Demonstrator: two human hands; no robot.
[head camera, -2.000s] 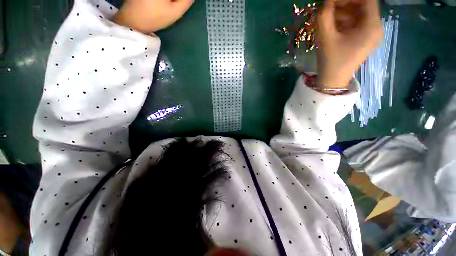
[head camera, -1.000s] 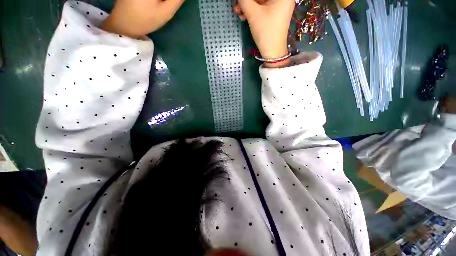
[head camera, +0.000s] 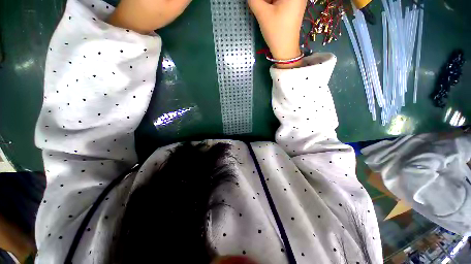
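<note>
A long grey-silver perforated strip (head camera: 235, 67) lies on the dark green bench top, running from the top edge down towards my body. My left hand (head camera: 150, 13) is left of the strip, cut off by the top edge; its fingers are out of the picture. My right hand (head camera: 281, 26) is just right of the strip; its fingers are cut off by the top edge, so what it holds is hidden. A heap of small red-wired, gold-coloured parts (head camera: 324, 23) lies right of my right hand.
Translucent glue sticks (head camera: 395, 62) lie fanned at the right. A yellow tool part (head camera: 361, 3) shows at the top edge. A dark clump of small parts (head camera: 448, 78) lies far right. Clear film (head camera: 173, 117) glints left of the strip. Another person's grey sleeve (head camera: 431, 172) is at the lower right.
My right hand has moved left from over the red-and-gold heap to beside the strip, uncovering the heap and the glue sticks. My left hand has shifted slightly left. The other person's arm has moved.
</note>
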